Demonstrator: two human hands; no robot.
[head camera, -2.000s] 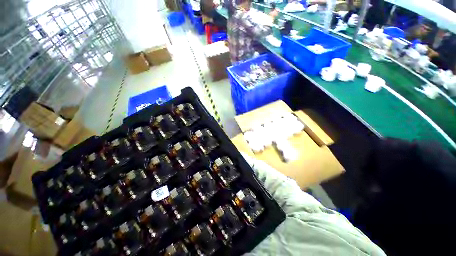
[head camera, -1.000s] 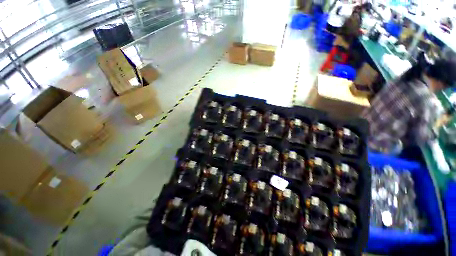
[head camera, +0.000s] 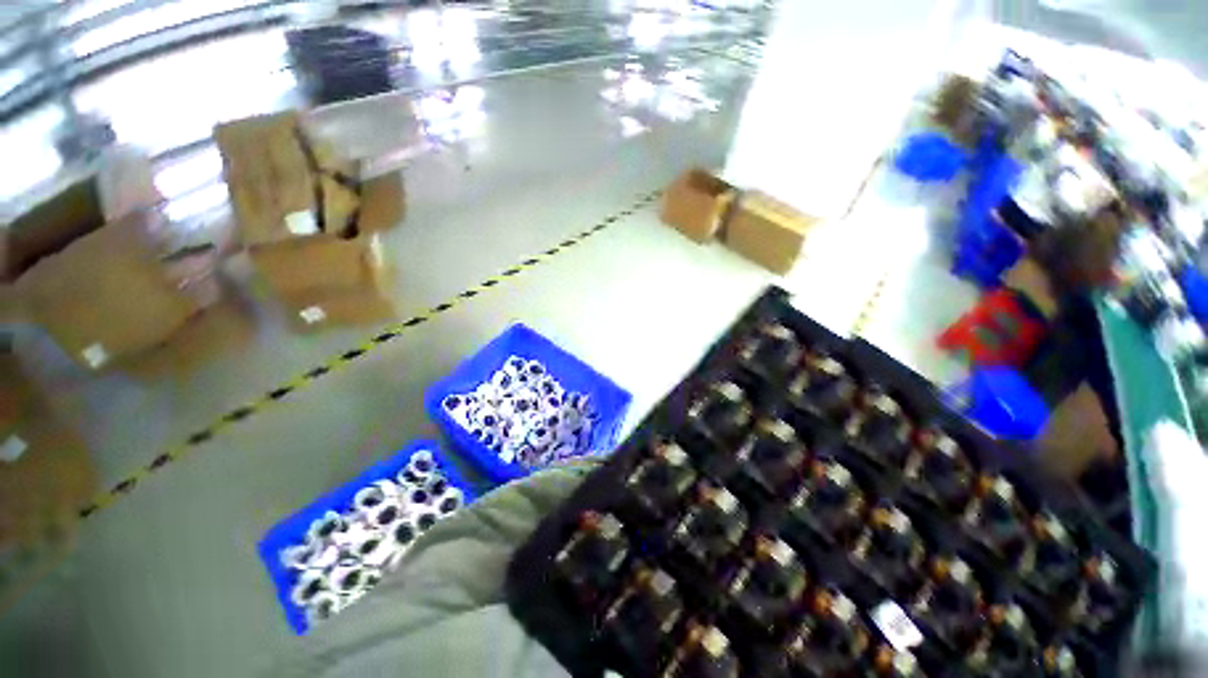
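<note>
A black component tray (head camera: 848, 497) fills the lower right, tilted in the view, its lower edge cut off by the frame. Its pockets hold small modules (head camera: 831, 493) with dark round centres and orange-copper edges. A small white tray label (head camera: 896, 625) sits among them. A grey-green sleeve (head camera: 497, 563) reaches to the tray's left edge. The hands are not visible; the tray or the frame's edge hides them. Whether more trays lie under this one cannot be seen.
Two blue bins (head camera: 457, 413) (head camera: 285, 589) with white parts stand on the floor at left. Cardboard boxes (head camera: 119, 298) lie beyond yellow-black floor tape (head camera: 347, 355). Two small boxes (head camera: 768, 232) stand by a white column (head camera: 828, 106). A red stool (head camera: 991, 327) and green bench (head camera: 1142, 384) are at right.
The tray has shifted right and lower in view and turned. The two blue bins with white parts have come into view at left. The nearby person and the large blue bin at right have left view.
</note>
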